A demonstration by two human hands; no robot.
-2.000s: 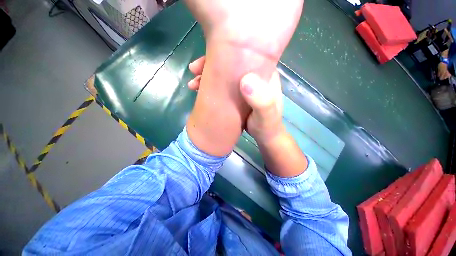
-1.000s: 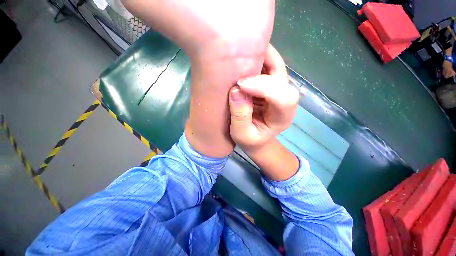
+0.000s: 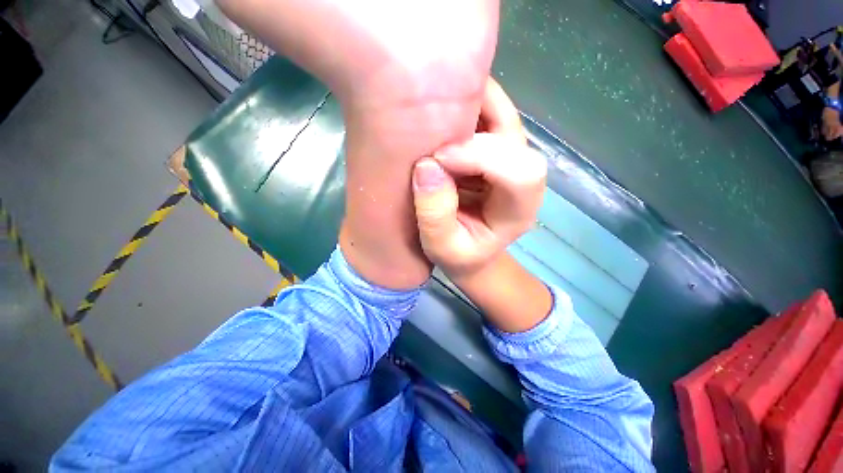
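My left hand (image 3: pixel 397 46) is raised close to the camera with the inner wrist facing me. Its fingers are cut off by the top edge. My bare left forearm (image 3: pixel 384 203) comes out of a light blue sleeve (image 3: pixel 370 296). My right hand (image 3: pixel 485 194) is at the right side of this forearm, just below the wrist. Its thumb and bent index finger meet on the skin there and the other fingers are curled, partly hidden. The right sleeve's elastic cuff (image 3: pixel 536 333) sits above the right wrist. No workpiece shows in either hand.
A dark green mat (image 3: pixel 296 212) with a slit lies under my arms, with a paler ribbed plate (image 3: pixel 592 263) on it. Red slabs (image 3: pixel 763 388) lean at the lower right, and two more (image 3: pixel 721 46) lie farther across. Another person's hand (image 3: pixel 832 122) shows at the right edge.
My right hand has gone from wrapping round the left wrist to a curled grip at its side, thumb against index finger. My left hand has shifted left.
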